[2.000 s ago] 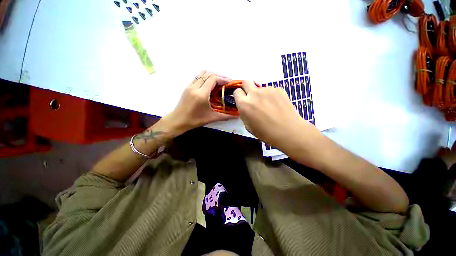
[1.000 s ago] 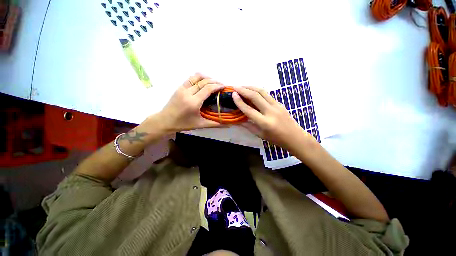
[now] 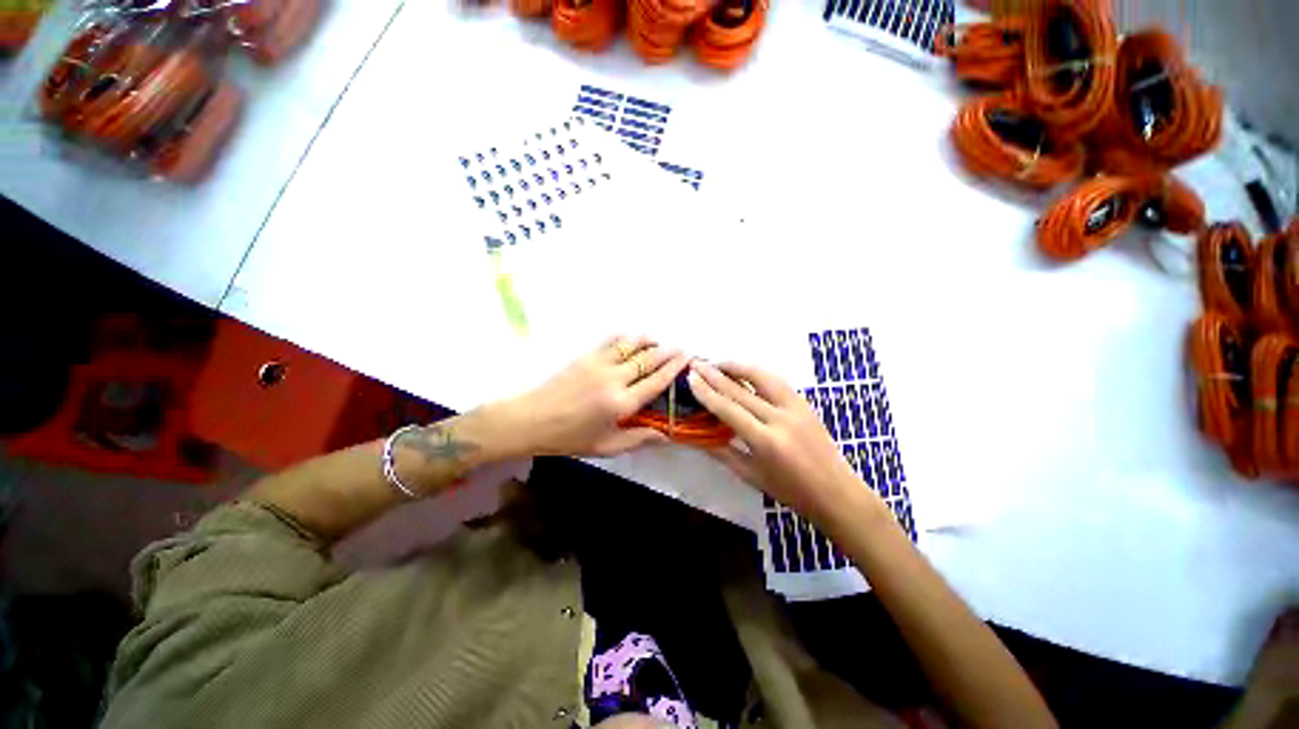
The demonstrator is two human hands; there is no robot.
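Note:
A banded orange coiled cable [image 3: 681, 425] is held between both hands just above the table's front edge. A black plug part [image 3: 685, 393] shows in the coil between the fingertips, mostly covered. My left hand [image 3: 606, 399] grips the coil's left end, fingers on top. My right hand [image 3: 776, 434] grips its right end, fingertips on the black part. A label sheet [image 3: 859, 427] with rows of black strips and gaps lies right of the coil, partly under my right forearm.
A small-sticker sheet [image 3: 530, 185] and a yellow-green stick [image 3: 509, 294] lie at the upper left. Spare label sheets [image 3: 623, 120] lie behind. Cable stacks [image 3: 1076, 107] stand at the back right and right. Bagged coils [image 3: 128, 86] are at far left. Red-orange bins [image 3: 264, 378] are below the table.
The view has tilted up and shows more of the table's back. The right hand has moved from reaching into the coil to holding its right end. Both hands stay on the coil.

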